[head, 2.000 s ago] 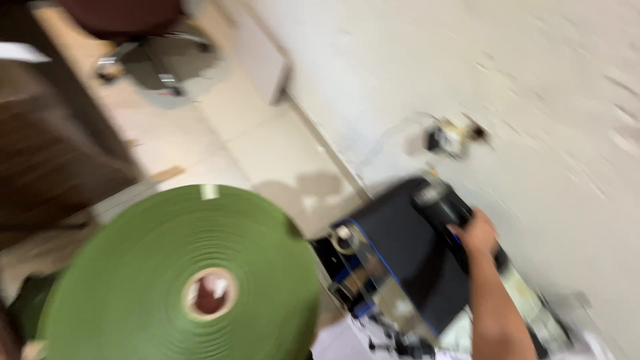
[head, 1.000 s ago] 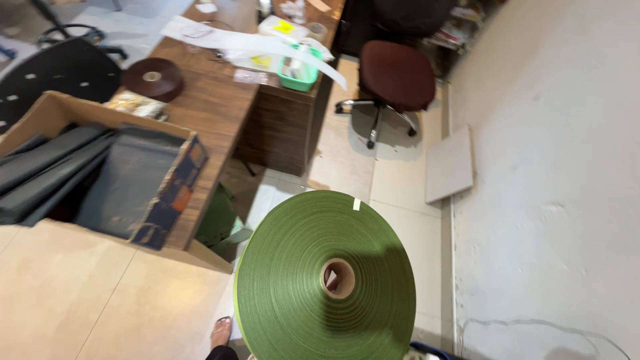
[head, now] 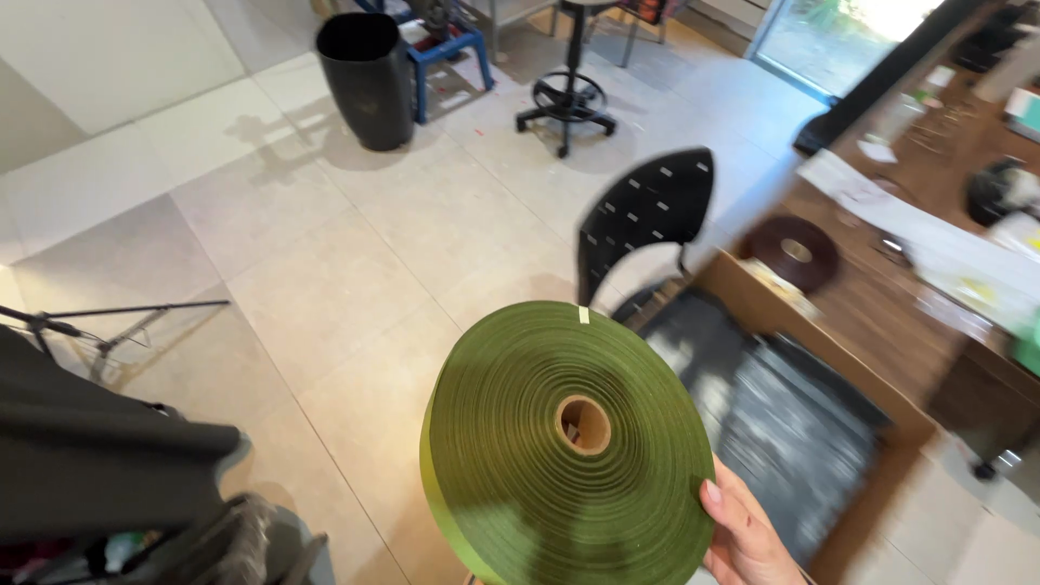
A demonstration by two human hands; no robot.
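A large roll of green ribbon-like strip [head: 520, 455] with a cardboard core fills the lower middle, its flat side turned up towards me. A small pale piece of tape sticks to its upper rim. My right hand [head: 751, 520] grips the roll's right edge, the thumb over the flat face and the other fingers partly hidden behind it. My left hand cannot be made out; the roll hides what lies beneath it.
Close at the right, an open cardboard box [head: 873, 378] with dark sheets stands by a wooden table [head: 886, 325] bearing a dark red roll [head: 792, 252]. A black chair [head: 646, 211] stands beyond. Dark cloth [head: 106, 439] and a tripod [head: 101, 333] are left, a black bin [head: 366, 81] farther back.
My right hand was on a dark object beside the wall two seconds ago; now it holds the green roll's edge. The view has swung far round to the floor, bin and chair.
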